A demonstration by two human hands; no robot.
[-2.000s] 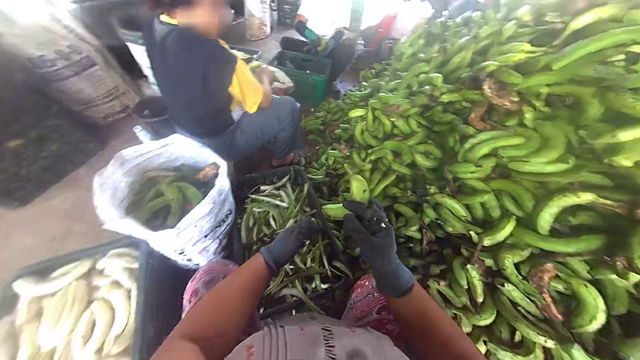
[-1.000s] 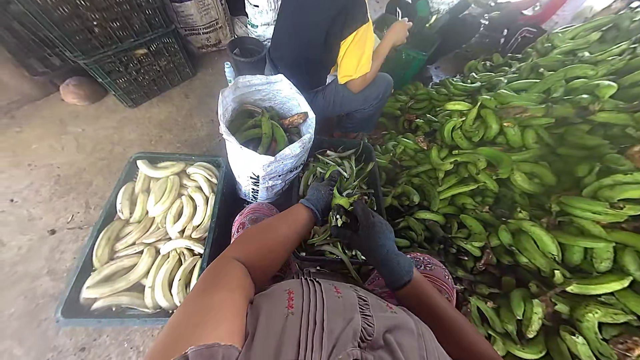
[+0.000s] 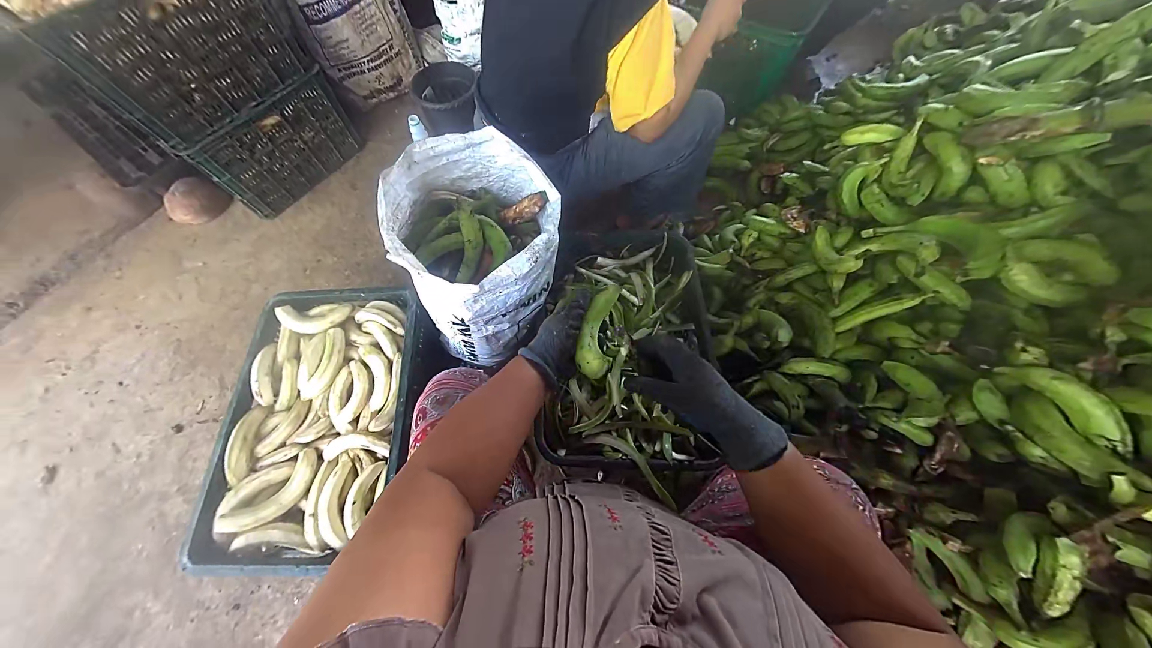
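My left hand (image 3: 562, 340), in a dark glove, holds a green banana (image 3: 595, 333) upright over a black crate (image 3: 700, 301) of green peel strips (image 3: 630, 414). Close by on the right is my right hand (image 3: 679, 376), gloved too, its fingers pointing at the banana; whether it grips a small tool is hidden. Peeled pale bananas (image 3: 315, 414) lie in a shallow crate (image 3: 211, 531) on the left. Between the two crates and a little beyond them stands an open white woven sack (image 3: 490, 315) with green bananas (image 3: 470, 241) inside.
A large heap of green bananas (image 3: 918, 234) fills the right side. A co-worker (image 3: 576, 90) sits just beyond the sack, beside a dark bucket (image 3: 445, 94) and a green crate (image 3: 765, 58). Stacked black crates (image 3: 270, 144) and a round stone-like object (image 3: 193, 200) are at the upper left.
The view has swung left and down. A green banana now shows upright in my left hand; two seconds ago one showed at my right hand.
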